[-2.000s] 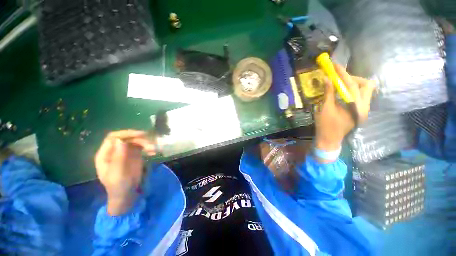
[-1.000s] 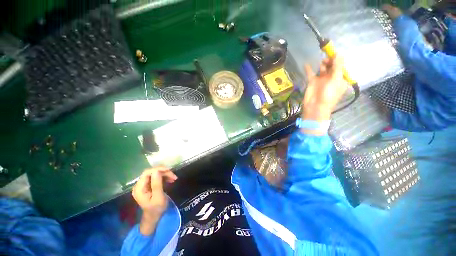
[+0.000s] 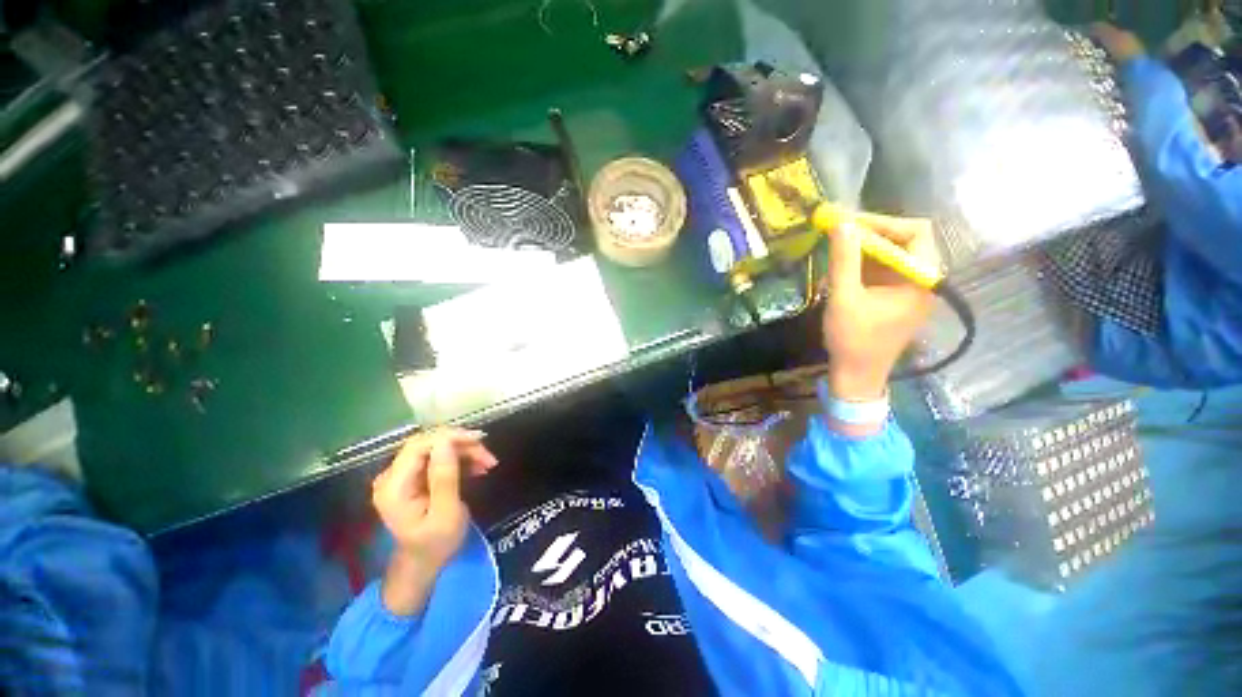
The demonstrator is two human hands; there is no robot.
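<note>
My right hand (image 3: 876, 302) holds the yellow soldering iron (image 3: 885, 248) like a pen. Its front end is over the yellow block (image 3: 779, 195) beside the blue soldering station (image 3: 710, 204); the metal tip is hard to make out. My left hand (image 3: 429, 497) is at the bench's front edge, below the pale work pad (image 3: 524, 341), thumb and fingertips close together. Whether something tiny is between them cannot be told. A dark bundle (image 3: 410, 338) lies at the pad's left edge.
Beige pot (image 3: 636, 211) with silvery scraps, beside the fan with spiral guard (image 3: 511, 204). White strip (image 3: 395, 255) above the pad. Dark parts tray (image 3: 232, 123) at back left, brassy bits (image 3: 143, 347) at left. Clear trays (image 3: 1035, 150) at right, near another person's blue sleeve (image 3: 1185, 218).
My right hand has turned the iron from pointing up and away to pointing left, over the yellow block. My left hand has stayed near the front edge. The camera view has shifted slightly.
</note>
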